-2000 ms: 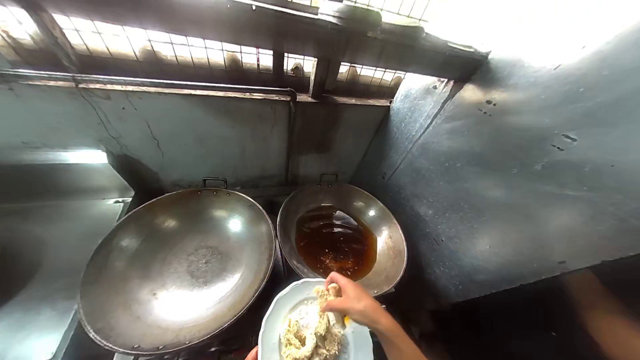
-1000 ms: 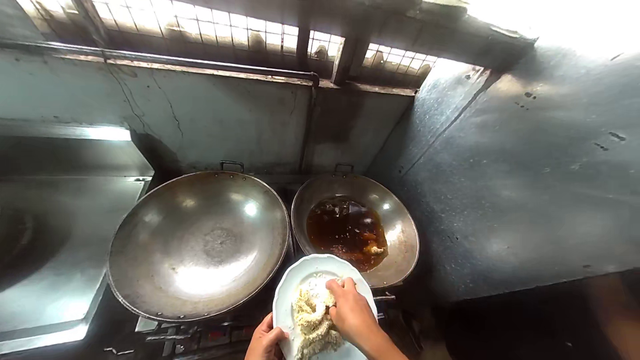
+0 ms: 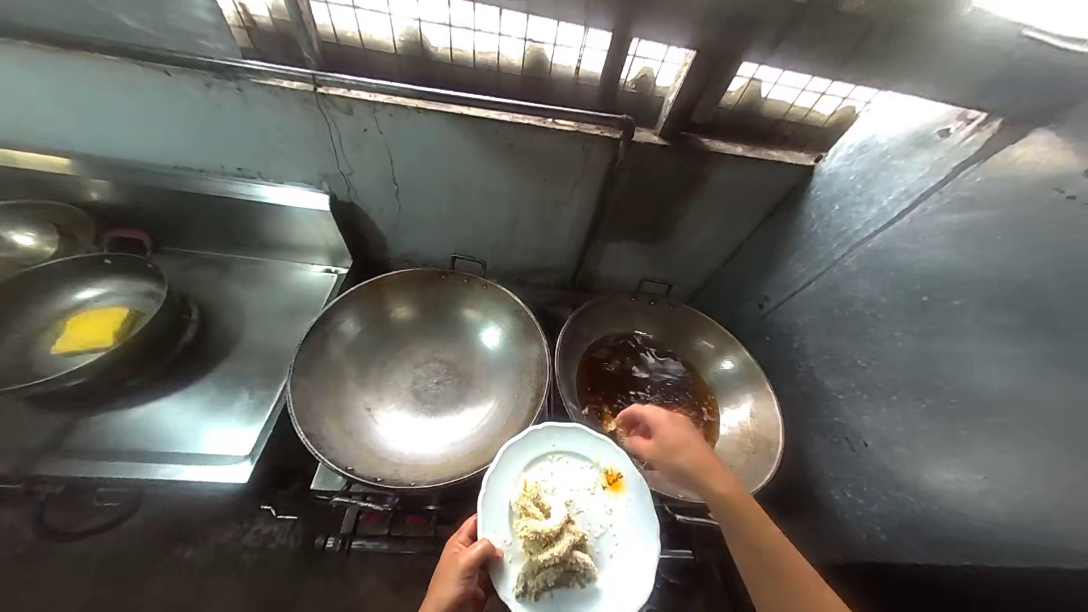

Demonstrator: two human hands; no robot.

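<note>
My left hand (image 3: 467, 568) grips the left rim of a white scalloped plate (image 3: 627, 557). Several crumb-coated food pieces (image 3: 552, 544) lie on the plate, with loose crumbs and a small orange smear beside them. My right hand (image 3: 667, 442) is over the near part of the right wok (image 3: 756, 416), just above dark brown oil (image 3: 637, 374). Its fingers are closed together, and a bit of crumbed food seems to show at the fingertips, partly hidden by the hand.
A large, wide wok (image 3: 433, 382) stands left of the oil wok. Farther left, a dark pan (image 3: 127, 289) with a yellow block (image 3: 93, 330) rests on a steel counter (image 3: 246, 340). A grey wall (image 3: 952, 374) rises on the right, and burner fittings (image 3: 408, 527) run along the front.
My right hand has moved from the crumbed food on the plate to above the oil in the right wok. The view has swung left, bringing in the dark pan.
</note>
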